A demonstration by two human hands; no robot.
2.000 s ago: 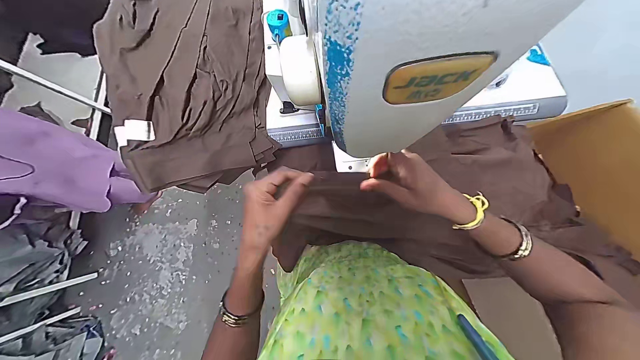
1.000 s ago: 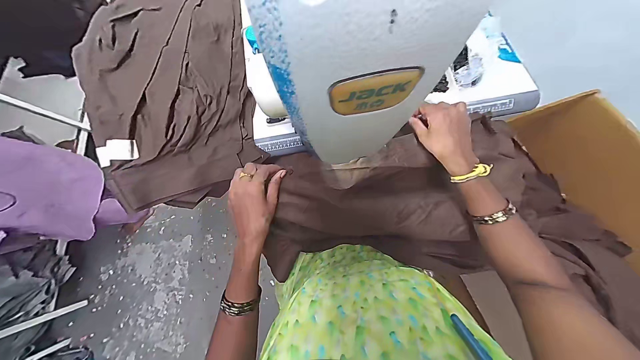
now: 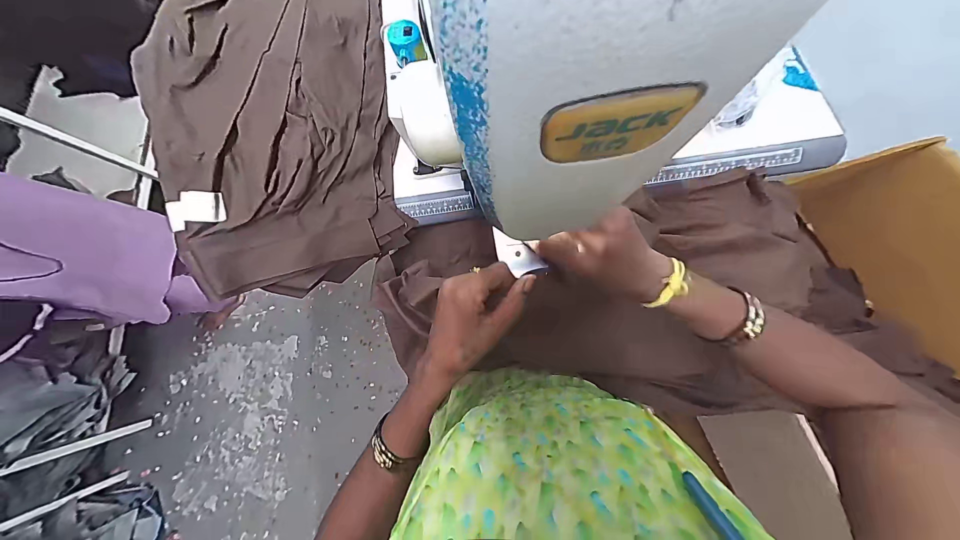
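Note:
A Jack sewing machine [image 3: 585, 97] stands in front of me, its head hiding the needle area. Brown fabric [image 3: 622, 337] spreads from the machine bed over my lap. My left hand [image 3: 476, 311] pinches the fabric edge with thumb and forefinger, just below a small white metal plate [image 3: 517, 253] under the machine head. My right hand [image 3: 604, 259], slightly blurred, has its fingers closed on the fabric just right of that plate, close to my left fingertips. The exact grip of the right fingertips is partly hidden.
Stacked brown fabric pieces [image 3: 262, 150] with a white label hang at the left of the machine. Purple cloth [image 3: 82, 247] lies over a metal rack [image 3: 75, 142] farther left. A cardboard box [image 3: 885, 240] stands at the right. Bits of debris dot the grey floor [image 3: 255, 405].
Since one second ago, my right hand has moved left and toward me, and my left hand has moved right, so the hands are close together. The white plate has come into sight.

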